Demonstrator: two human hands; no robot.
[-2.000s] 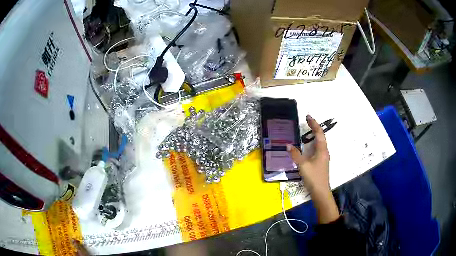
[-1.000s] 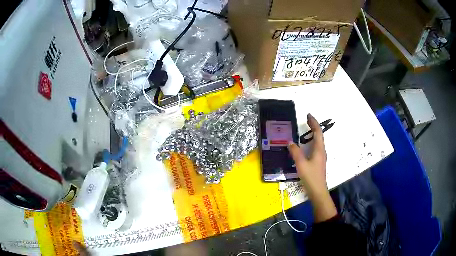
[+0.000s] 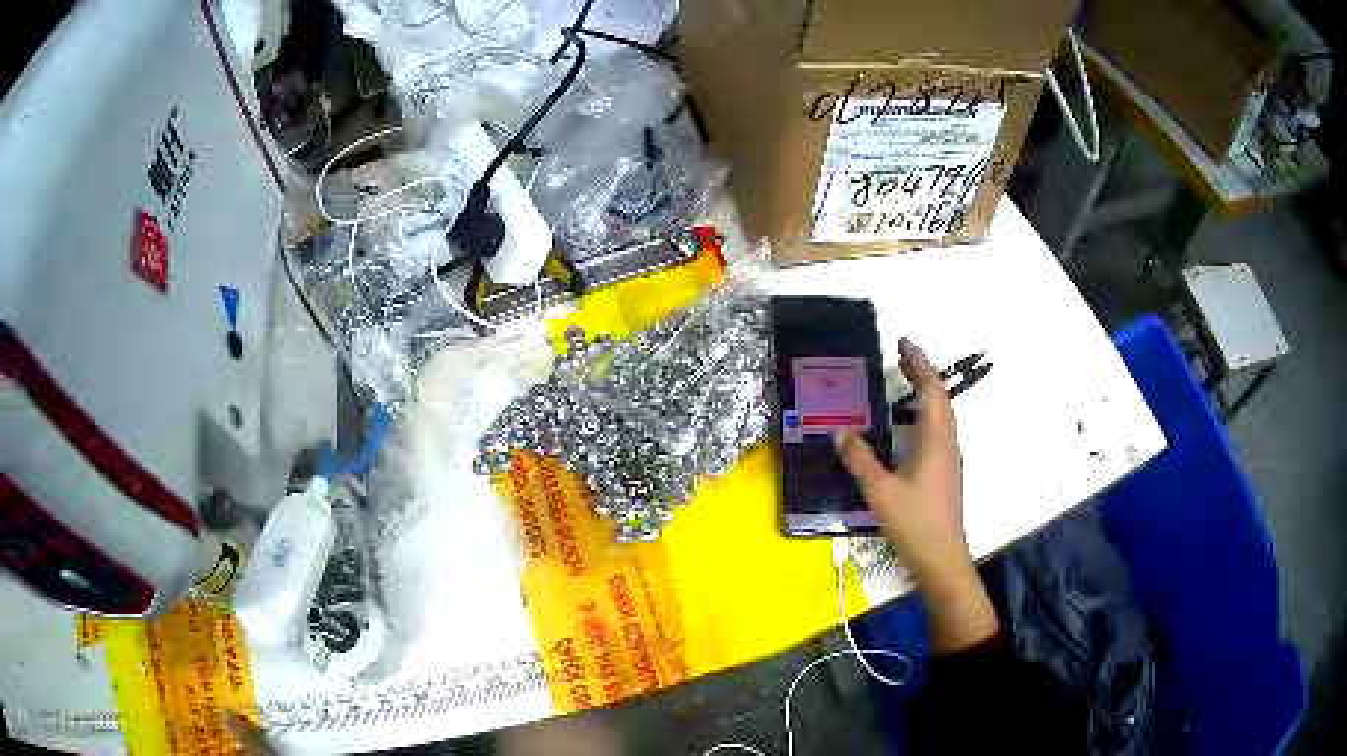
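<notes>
A smartphone [image 3: 827, 480] with a lit screen lies on the bench, a white cable [image 3: 844, 591] plugged into its lower end. My right hand [image 3: 919, 480] reaches in from the lower right; its thumb is on or just over the screen and the fingers are apart beside the phone. It grips nothing. Black thread snips [image 3: 946, 387] lie just beyond my fingers. My left hand [image 3: 244, 733] shows only as a blurred fingertip at the bottom left edge; the rest is cut off.
Silver metal parts [image 3: 606, 428] and clear plastic lie left of the phone. A white machine head [image 3: 111, 310] stands at left, a white bottle [image 3: 285, 561] beside it. A cardboard box [image 3: 753, 163] stands at the back. A blue bin [image 3: 1204, 547] is at right.
The phone's screen has changed from a list-like page to a dark page with a small pop-up. My right thumb has shifted slightly left over the screen. The phone stays in place.
</notes>
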